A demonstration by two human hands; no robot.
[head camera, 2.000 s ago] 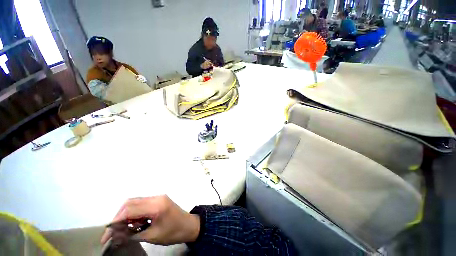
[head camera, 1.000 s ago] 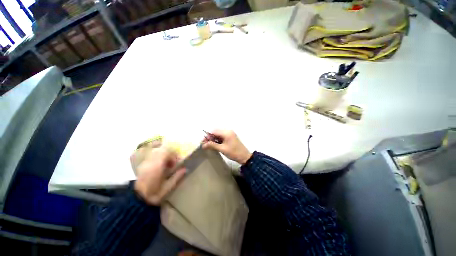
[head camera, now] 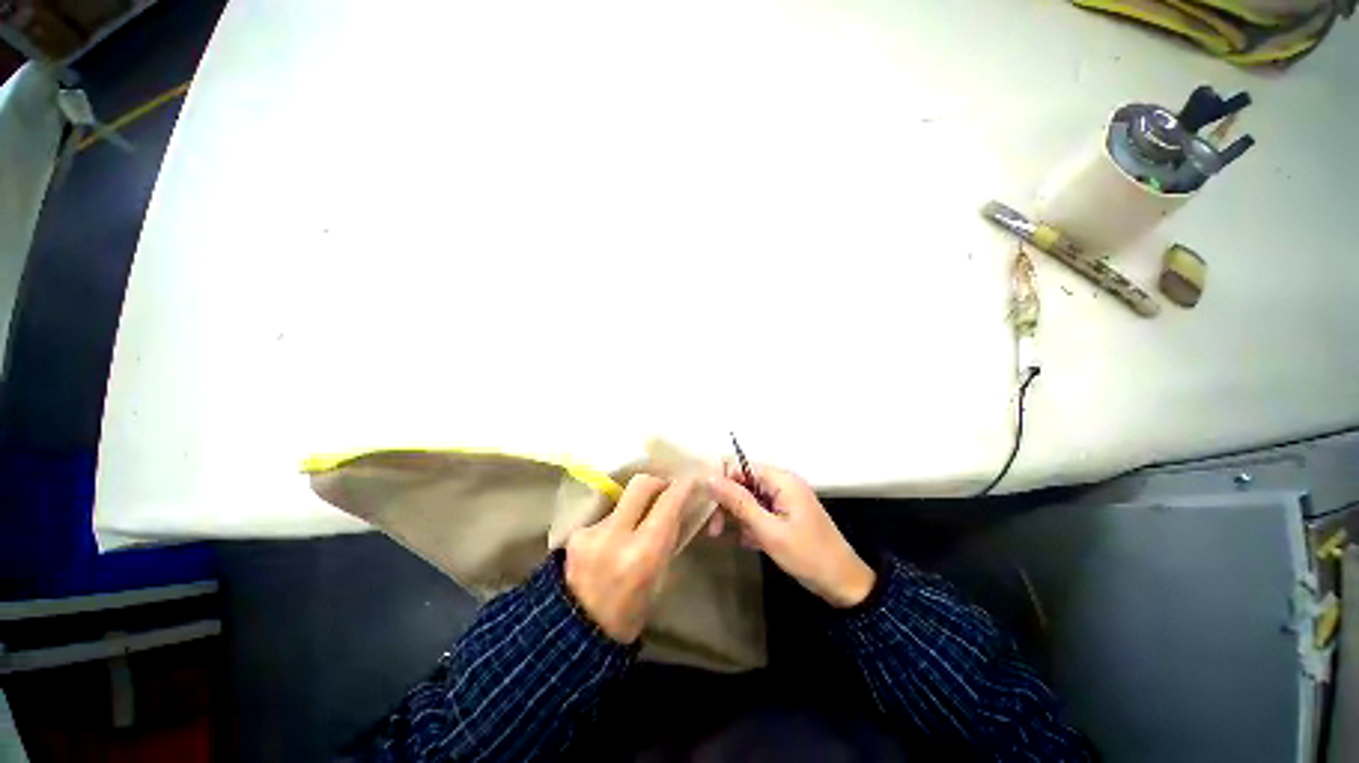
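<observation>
A beige-taupe bag piece (head camera: 447,514) with a yellow edge strip lies over the table's front edge and hangs down over my lap. My left hand (head camera: 623,559) grips its fabric near the middle. My right hand (head camera: 790,529) is just right of it, fingers closed around small dark thread snips (head camera: 744,456), whose thin tip points up and away. The right thumb and fingers are at the edge of the fabric; whether they also pinch it is hard to tell.
The white table (head camera: 596,224) spreads ahead. At right stand a white tool pot (head camera: 1110,194) with black handles, a stained stick (head camera: 1070,260), an olive-yellow block (head camera: 1182,276) and a pale pen-like tool (head camera: 1024,306) with dark cord. Yellow-edged bags (head camera: 1237,27) lie top right; a grey box (head camera: 1177,611) stands lower right.
The view has turned down to the bench edge. The bag piece has shifted, with its yellow edge now spread to the left. My left hand, blurred before, now grips the fabric close to my right hand.
</observation>
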